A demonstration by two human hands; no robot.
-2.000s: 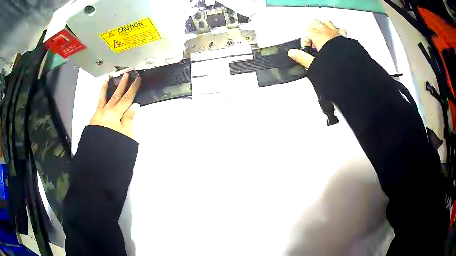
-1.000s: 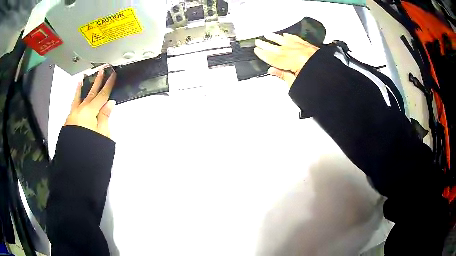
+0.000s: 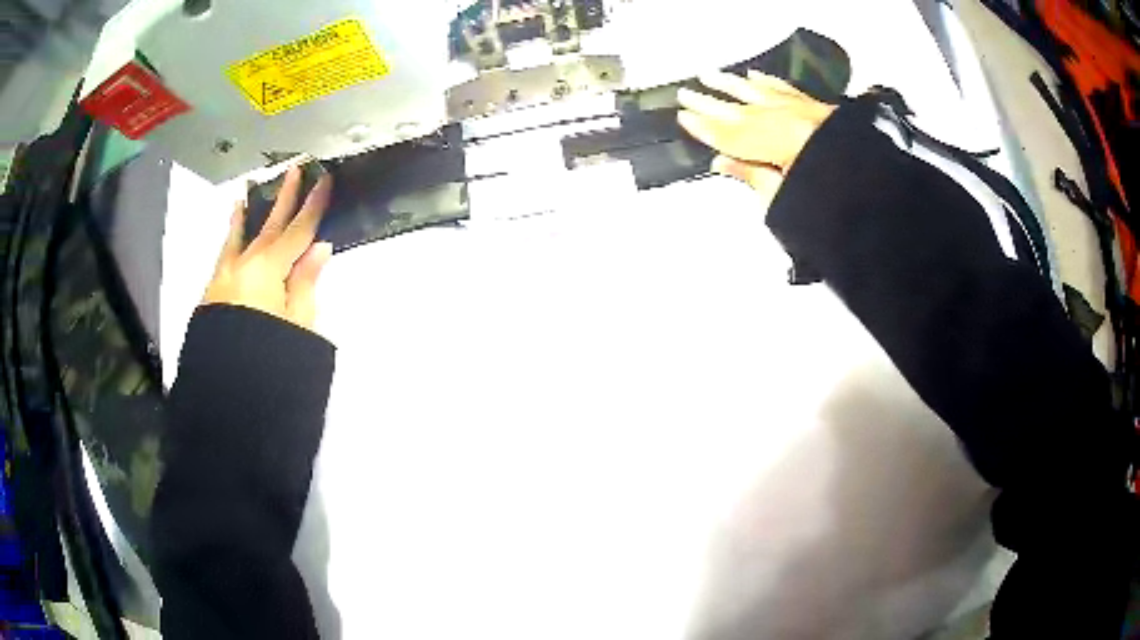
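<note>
The camouflage shoulder strap (image 3: 425, 204) lies across under the clamp foot (image 3: 531, 148), with black webbing (image 3: 388, 169) along it. Its rounded end (image 3: 819, 65) shows beyond my right hand. My left hand (image 3: 271, 250) lies on the strap's left end, fingers spread and pressing down. My right hand (image 3: 755, 125) lies flat on the strap right of the clamp foot, fingers slightly apart. Neither hand visibly grips anything. A small dark buckle-like piece (image 3: 801, 273) shows partly beneath my right sleeve. The stitching spot is hidden by the clamp parts.
The machine head (image 3: 300, 113) with yellow and red labels stands at upper left. The white tabletop (image 3: 538, 438) lies in front. Camouflage straps (image 3: 106, 375) hang at left. Black webbing strips (image 3: 1085, 200) and an orange sheet (image 3: 1085, 63) are at the right edge.
My right hand has moved from the strap's right part, near its end, inward and flattened on it, uncovering the rounded end. My left hand stays on the left end. The camera view has shifted slightly.
</note>
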